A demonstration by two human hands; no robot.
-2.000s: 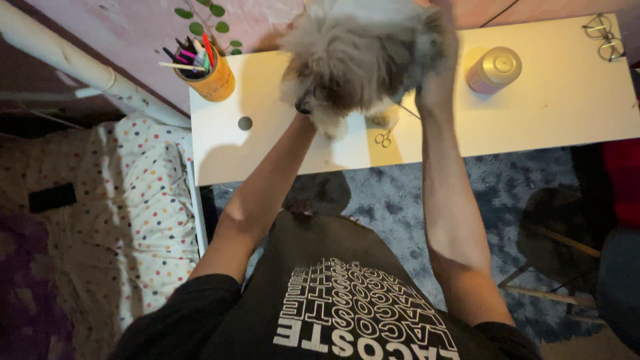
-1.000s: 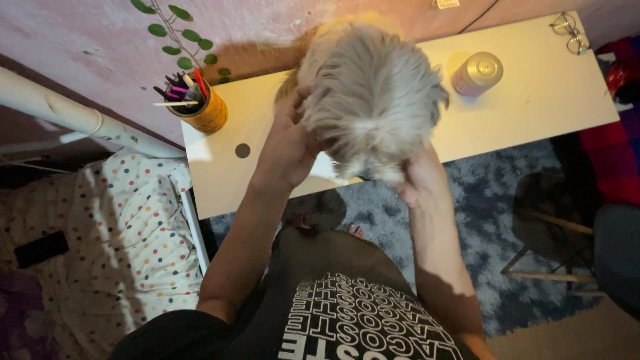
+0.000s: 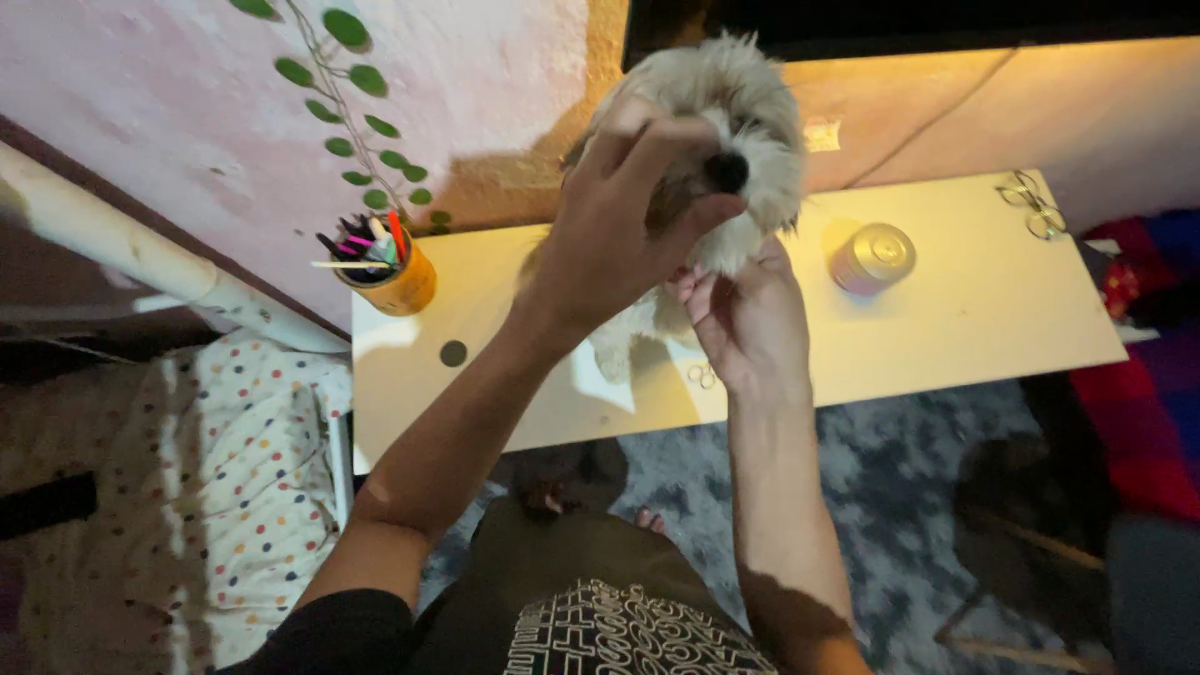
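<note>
A small fluffy dog (image 3: pixel 750 103) with pale fur and a black nose sits on the white table (image 3: pixel 975 309), its head raised toward me. My left hand (image 3: pixel 628 216) is beside its muzzle, fingers spread and a little blurred, thumb near the nose; whether it touches the fur is hard to tell. Under the dog's chin, my right hand (image 3: pixel 750 309) is palm up with its fingertips at the fur; what they pinch, if anything, is hidden. The ring handles of small scissors (image 3: pixel 701 375) show on the table beside my right wrist.
An orange cup of pens (image 3: pixel 403 281) stands at the table's left, near a dark round disc (image 3: pixel 453 353). A drink can (image 3: pixel 872 260) is right of the dog, eyeglasses (image 3: pixel 1031 204) at the far right corner. A leafy vine (image 3: pixel 347 112) hangs by the wall; a polka-dot bed cover (image 3: pixel 262 487) lies left.
The dog's head was lowered between both hands a second ago and now faces up. My left hand has moved in front of its face, my right under its chin. The view has shifted.
</note>
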